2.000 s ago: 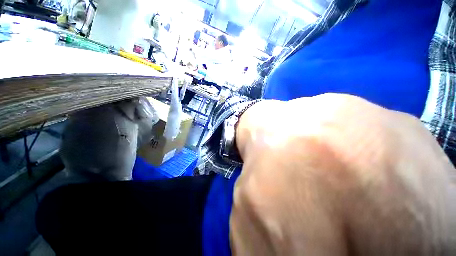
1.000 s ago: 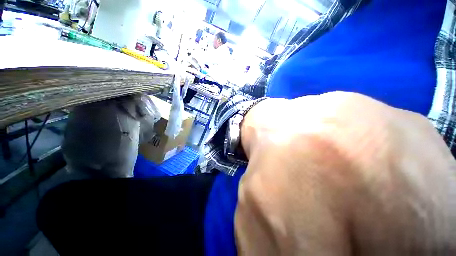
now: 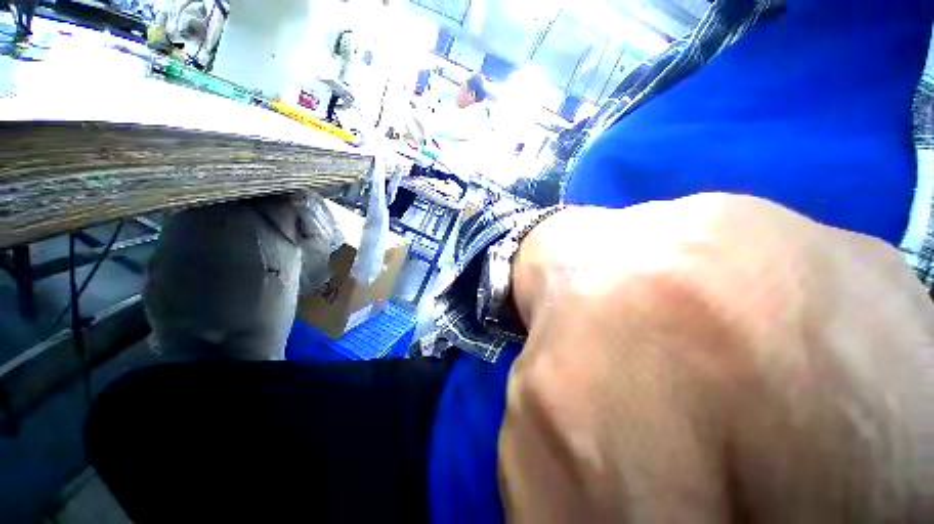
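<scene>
A bare hand point(image 3: 717, 358) fills the lower right, very close and blurred. It looks like my right hand, since its plaid sleeve point(image 3: 466, 317) comes from the far side. A metal watch point(image 3: 498, 281) is on its wrist. Its back faces the camera; its fingers are hidden or cut off, so any held thing cannot be seen. My left hand is not in view. On the white table point(image 3: 61, 97) at upper left lie a yellow looped handle, probably of scissors point(image 3: 312, 121), and a green object point(image 3: 205, 80).
A whitish plastic bag point(image 3: 376, 230) hangs off the layered table edge. Below are a pale bulky bag point(image 3: 220, 281), a cardboard box point(image 3: 348, 292) and a blue crate point(image 3: 379, 333). Blue cloth covers my torso; a dark, blue-edged shape crosses the bottom. A person point(image 3: 471, 102) sits farther back.
The view has shifted slightly, so the table, box and crate sit a little farther right. The hand keeps nearly the same pose. Nothing was visibly taken or let go.
</scene>
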